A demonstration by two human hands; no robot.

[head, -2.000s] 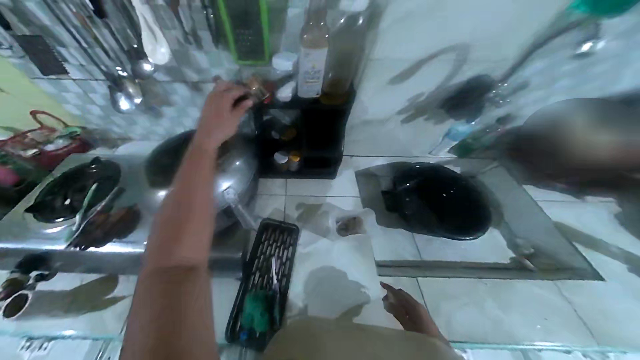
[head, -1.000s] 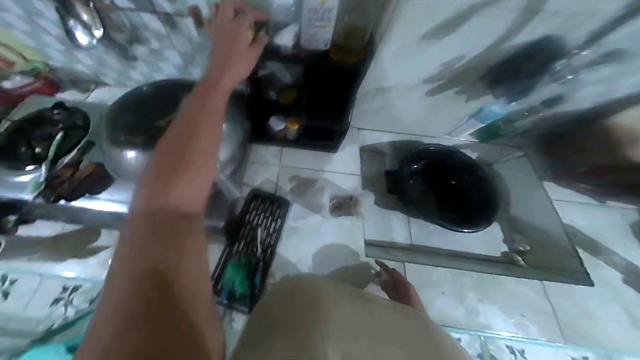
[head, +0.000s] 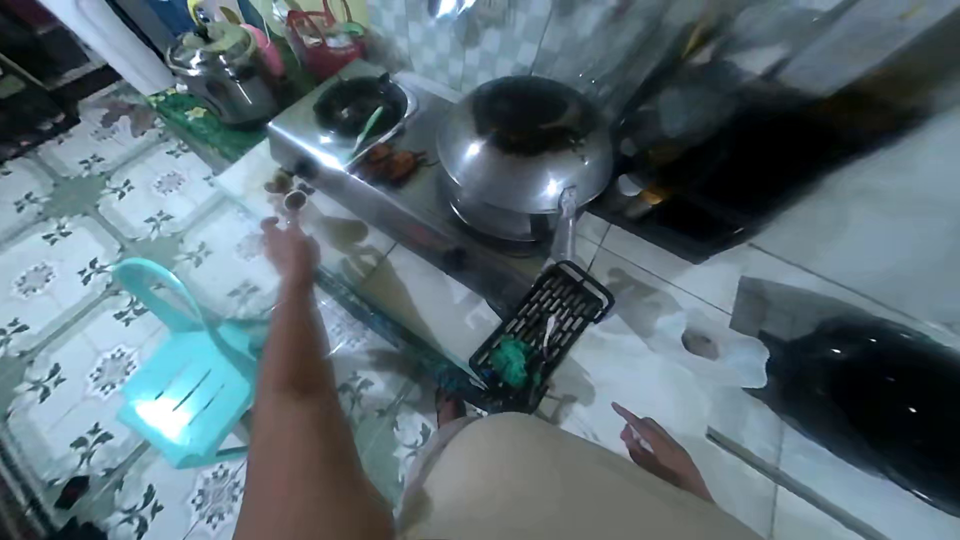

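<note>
My left hand (head: 290, 244) is at the left end of the counter, at the near side of a small cup (head: 295, 200); blur hides whether its fingers grip the cup. Small brownish items (head: 279, 182) lie just beyond the cup. My right hand (head: 660, 454) is low over the white counter, index finger extended, the others partly curled, with nothing visible in it. Between my hands sits a black slotted tray (head: 559, 304) holding a green scouring pad (head: 511, 360) and utensils. A clear plastic bag (head: 739, 360) with something brown inside lies beyond my right hand.
A domed metal pan (head: 517, 161) and a dark pan with a green-handled utensil (head: 364, 105) stand on the steel stove (head: 442, 247). A black rack (head: 697, 225) is at the right, a glossy black basin (head: 885, 405) nearer. A turquoise plastic chair (head: 187, 390) stands on the floor.
My left hand has left the wall side behind the stove and come down to the small cup. The view has swung left. My right hand stays low by the counter's front.
</note>
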